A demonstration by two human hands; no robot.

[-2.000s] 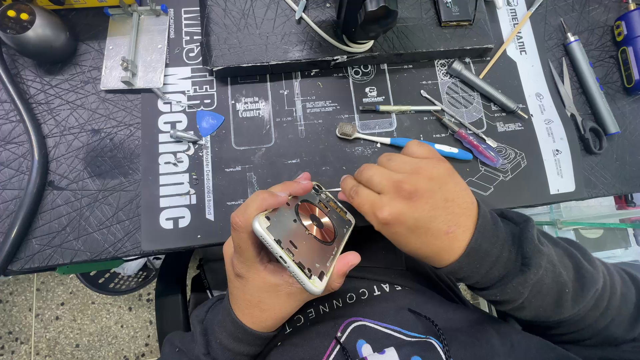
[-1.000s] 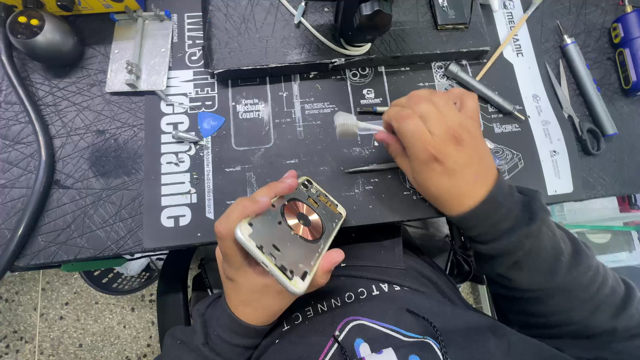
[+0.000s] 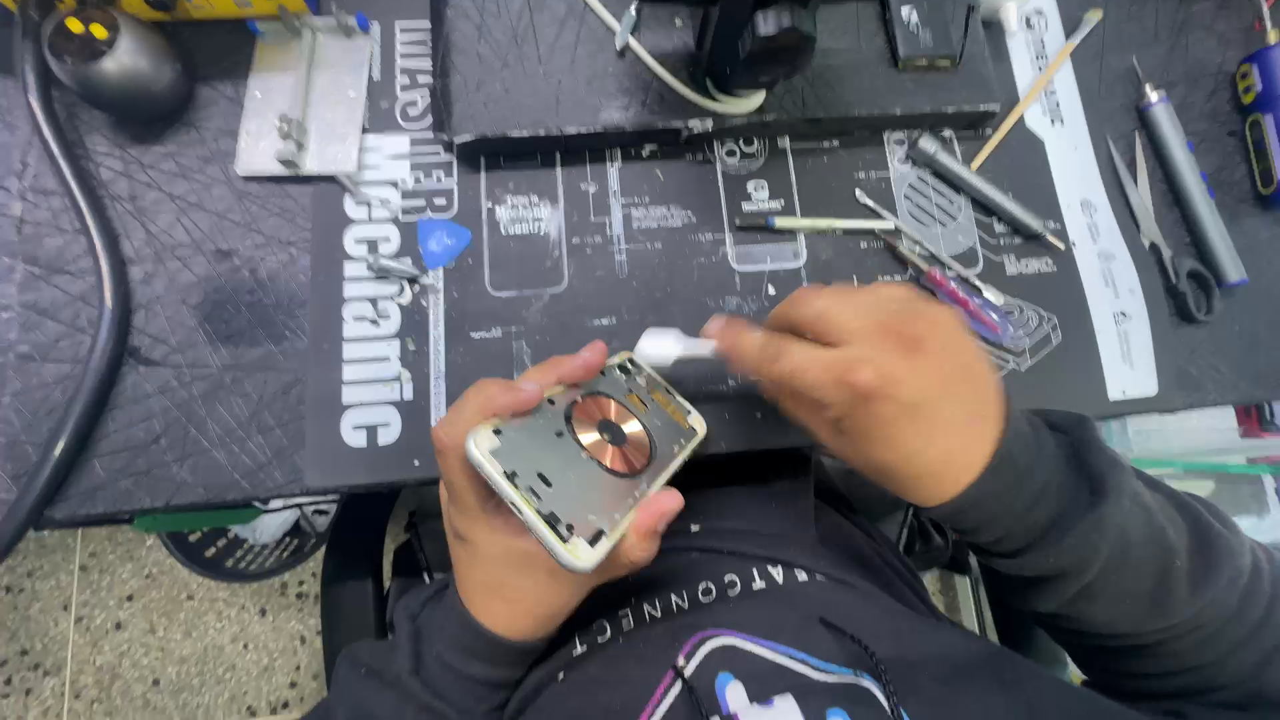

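My left hand (image 3: 520, 500) holds a white smartphone housing (image 3: 530, 450) by its edges, tilted, its inner side facing up. A round copper wireless charging coil (image 3: 610, 433) sits in it on a grey plate, with small brass-coloured parts near the upper right edge. My right hand (image 3: 870, 380), blurred, grips a small brush (image 3: 670, 346) by its handle, most of which the fingers hide. The brush's pale head is at the top corner of the housing; whether it touches cannot be told.
On the black printed work mat (image 3: 600, 300) lie a blue plastic pick (image 3: 442, 243), a pale-handled tool (image 3: 820, 223), a purple-red screwdriver (image 3: 965, 300) and a grey pen-shaped tool (image 3: 985, 190). Scissors (image 3: 1160, 235) lie right. A metal holder (image 3: 305, 100) stands back left, near a thick black cable (image 3: 105, 260).
Two seconds ago my right hand held a thin tool at the housing, and the brush lay on the mat. One second ago it had the brush above the mat; the brush has since come to the housing.
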